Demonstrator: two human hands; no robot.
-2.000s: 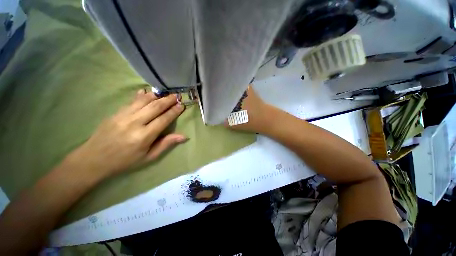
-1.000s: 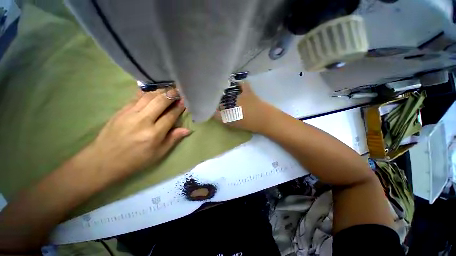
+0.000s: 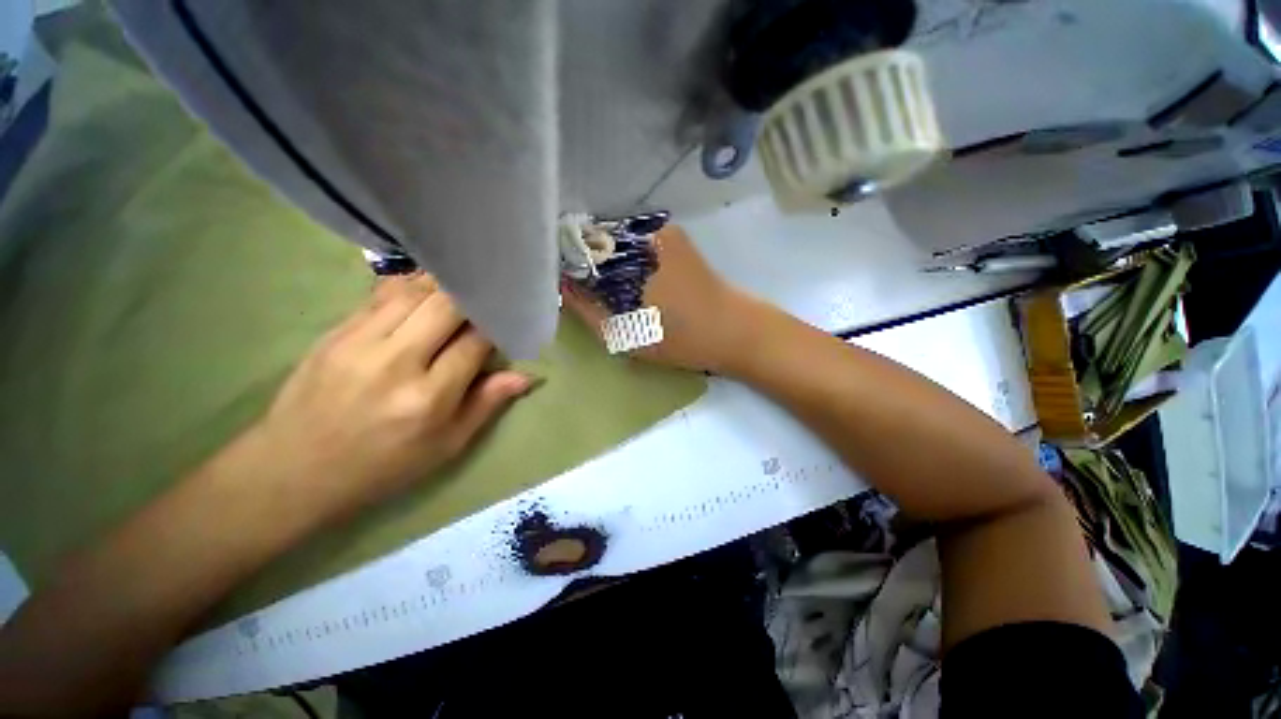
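Note:
A large olive-green garment panel (image 3: 169, 281) lies over the left and middle of the white table. The white sewing machine head (image 3: 408, 141) hangs over it and hides the needle area. My left hand (image 3: 401, 372) lies palm down on the panel, left of the machine head, fingertips partly hidden behind it. My right hand (image 3: 667, 302) is behind the black coiled part with a white ribbed cap (image 3: 632, 330); its fingers are mostly hidden, so its hold on the cloth cannot be told.
The table's front edge has a printed ruler and a dark-rimmed worn spot (image 3: 559, 549). A yellow-brown box (image 3: 1056, 368) with olive cut strips (image 3: 1141, 330) stands at right, beside a white plastic bin (image 3: 1217, 450). A crumpled grey-beige heap (image 3: 857, 618) lies below the table.
The view has shifted, so the machine head and large ribbed knob appear further left. More of the coiled part shows. Both hands stay in nearly the same place on the cloth.

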